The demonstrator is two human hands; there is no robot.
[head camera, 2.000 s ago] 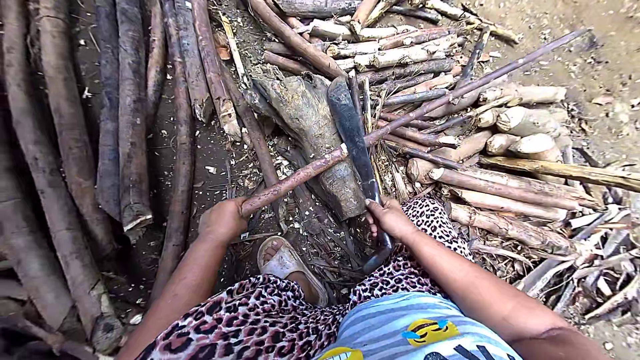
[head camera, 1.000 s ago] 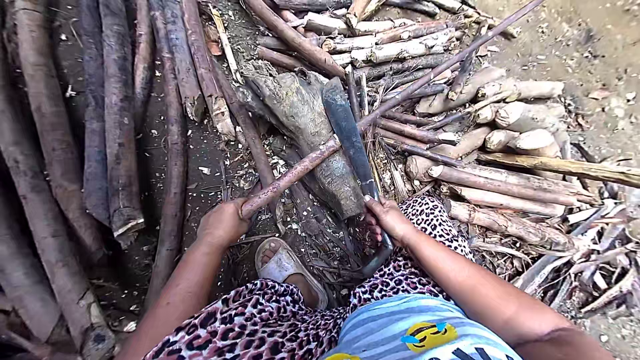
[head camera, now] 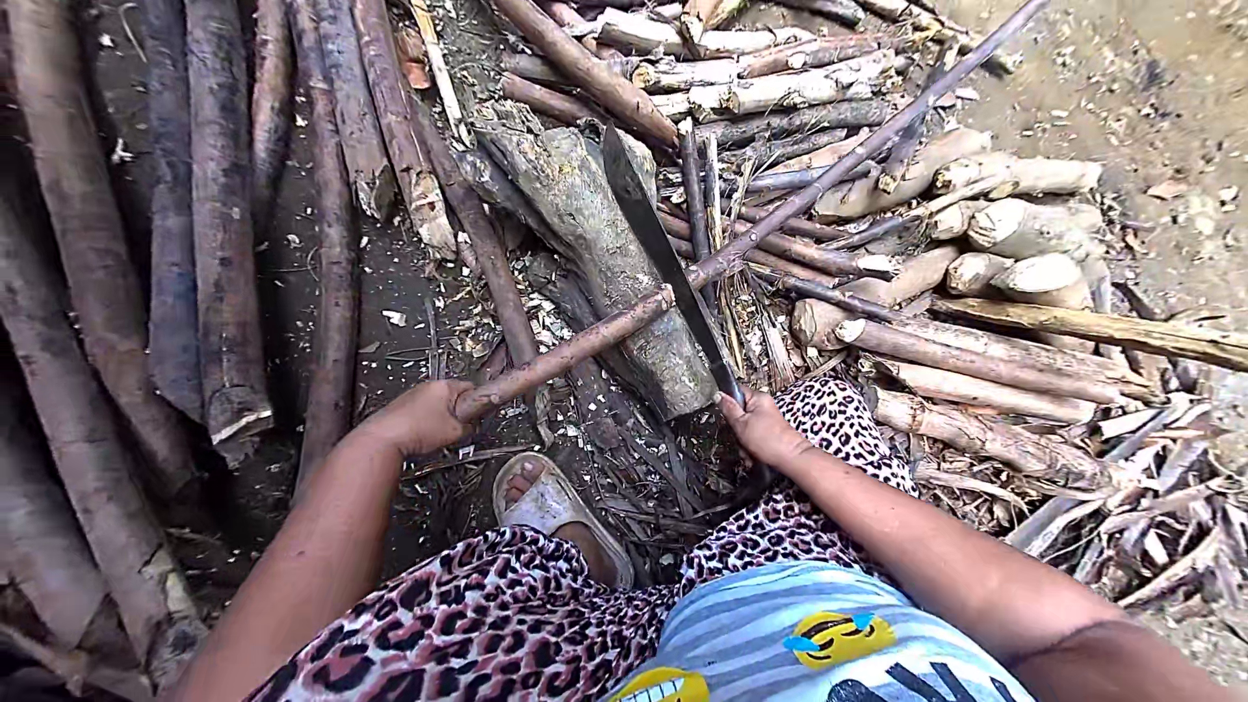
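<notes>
My left hand (head camera: 424, 417) is closed around the near end of a long thin wooden pole (head camera: 575, 348). The pole slants up to the right over a thick log (head camera: 624, 244) lying on the ground, and a cut notch shows where the blade meets it. My right hand (head camera: 762, 426) grips the handle of a machete (head camera: 666, 255) with a long dark blade. The blade points up and to the left, across the pole and above the log. Part of the handle is hidden by my fingers.
Long dark poles (head camera: 224, 224) lie along the left side. On the right are stacked short cut sticks (head camera: 985, 351), with bark strips (head camera: 1150, 517) below them. Wood chips litter the ground around my sandalled foot (head camera: 556, 502). A yellowish split stick (head camera: 1102, 327) juts out at the right.
The machete blade has shifted slightly against the pole while my right hand keeps hold of it. My left hand still holds the pole's near end.
</notes>
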